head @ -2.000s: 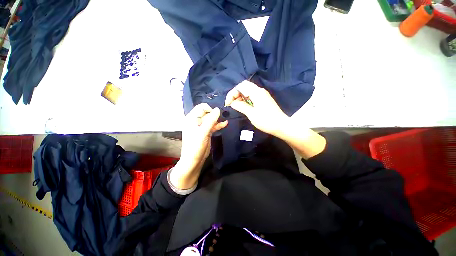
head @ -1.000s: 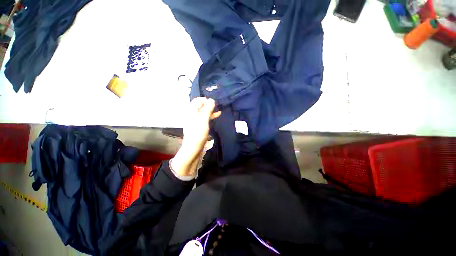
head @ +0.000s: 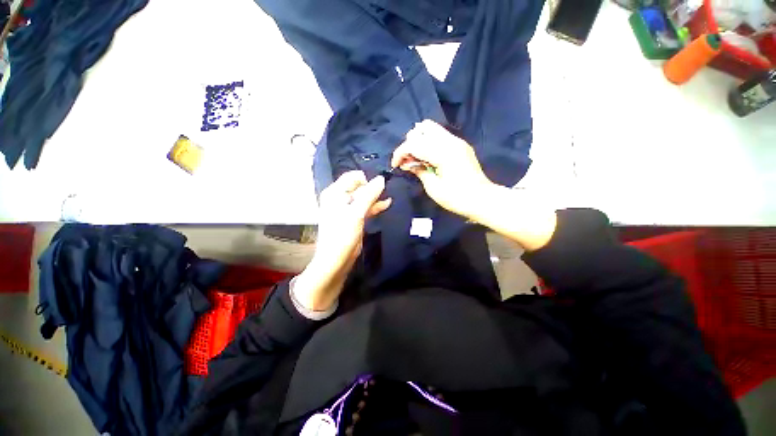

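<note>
Navy trousers [head: 383, 111] lie over the table's near edge, legs away from me, waistband towards my lap. A small white label [head: 420, 226] shows inside the waistband. My left hand [head: 347, 209] pinches the waistband between thumb and fingers. My right hand [head: 438, 166] is close to its right, fingertips together at the waistband; a bit of green, perhaps the snips' handle, shows in its palm. The needle and thread cannot be made out. A dark spot between the fingertips may be a button, but it is too small to tell.
On the white table [head: 264, 179] are a button pile [head: 223, 106], a yellow-brown block [head: 185, 155], a phone [head: 575, 19], an orange cone [head: 691, 59] and a dark bottle [head: 752, 94]. Navy garments [head: 119, 315] hang at lower left over a red crate [head: 223, 328]. Another red crate [head: 740, 289] is at right.
My right hand was out of sight one second ago and is back at the waistband beside my left hand. My left hand keeps its hold. The whole view has shifted slightly.
</note>
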